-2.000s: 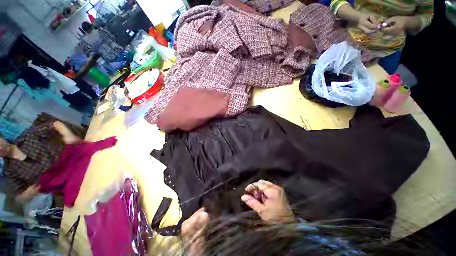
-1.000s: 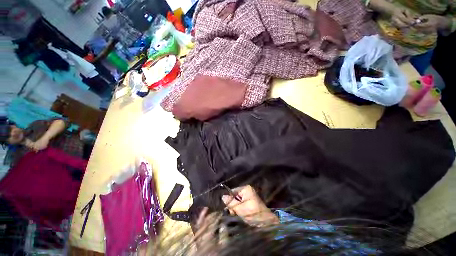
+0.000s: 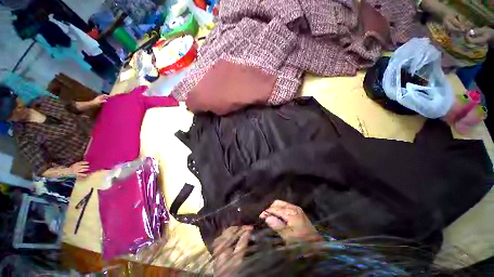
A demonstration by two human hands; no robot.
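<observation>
The dark brown garment (image 3: 346, 173) lies spread and gathered in front of me. My right hand (image 3: 292, 221) is over its near part, thumb and fingertips pinched together on the dark cloth; a needle between them cannot be made out. My left hand (image 3: 232, 246) rests on the garment just left of it, its fingers bent on the cloth, partly hidden by blurred hair strands. A thin pale line runs across the cloth above my hands, with a small bright dot near it. A narrow dark strip (image 3: 181, 198) sticks out at the garment's left edge.
Tweed coats (image 3: 254, 48) lie beyond the garment. A white plastic bag (image 3: 414, 81) and pink thread cones (image 3: 465, 114) stand at right. At left are a packed magenta garment (image 3: 127, 213), scissors (image 3: 83, 210), a red tub (image 3: 176, 54) and a person spreading a magenta garment (image 3: 116, 130).
My right hand has moved right and its fingers have come down to the cloth. My left hand's fingers now lie flatter on the garment. The person at left has laid the magenta garment on the table.
</observation>
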